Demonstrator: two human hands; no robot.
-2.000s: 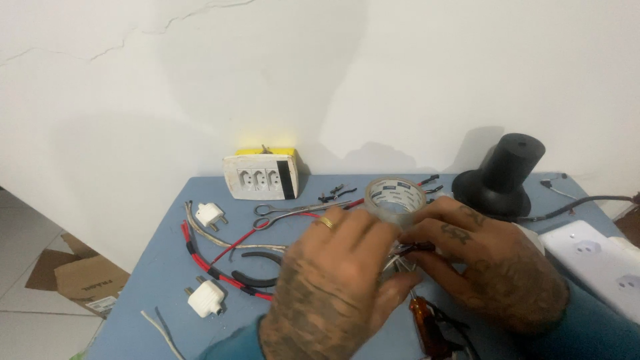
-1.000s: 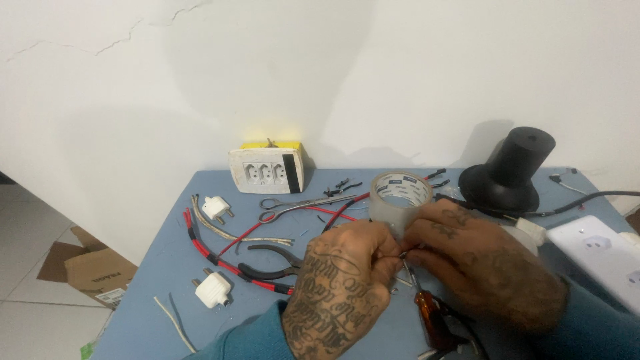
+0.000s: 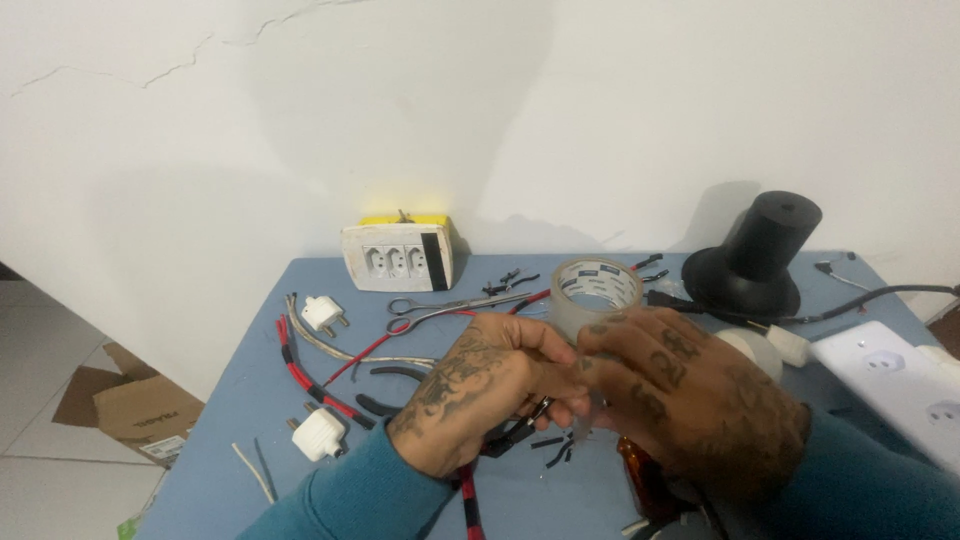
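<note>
My left hand (image 3: pixel 487 390) and my right hand (image 3: pixel 675 390) meet at the centre, fingertips close together. A translucent strip (image 3: pixel 585 424), apparently clear tape, hangs at the right fingers, which pinch it. A red-and-black cable (image 3: pixel 469 499) passes under my left wrist; a dark end with a shiny part (image 3: pixel 536 412) reaches the left fingers, whose exact hold is partly hidden. Behind the fingers stands a roll of clear tape (image 3: pixel 559 311). An orange-handled tool (image 3: pixel 641 480) lies partly under my right hand. Pliers with black handles (image 3: pixel 379 405) are partly covered by my left hand.
A triple socket (image 3: pixel 397 259) leans on the wall. Scissors (image 3: pixel 450 306), white plugs (image 3: pixel 321 311), (image 3: pixel 319 435) and a pale cable (image 3: pixel 330 349) lie left. To the right are a black cone-shaped stand (image 3: pixel 757 262) and a white socket plate (image 3: pixel 889 382). Black offcuts (image 3: pixel 559 450) lie below the hands.
The red-and-black cable now shows beneath my left wrist, and a translucent strip shows between the hands. My left hand covers more of the pliers than one second ago.
</note>
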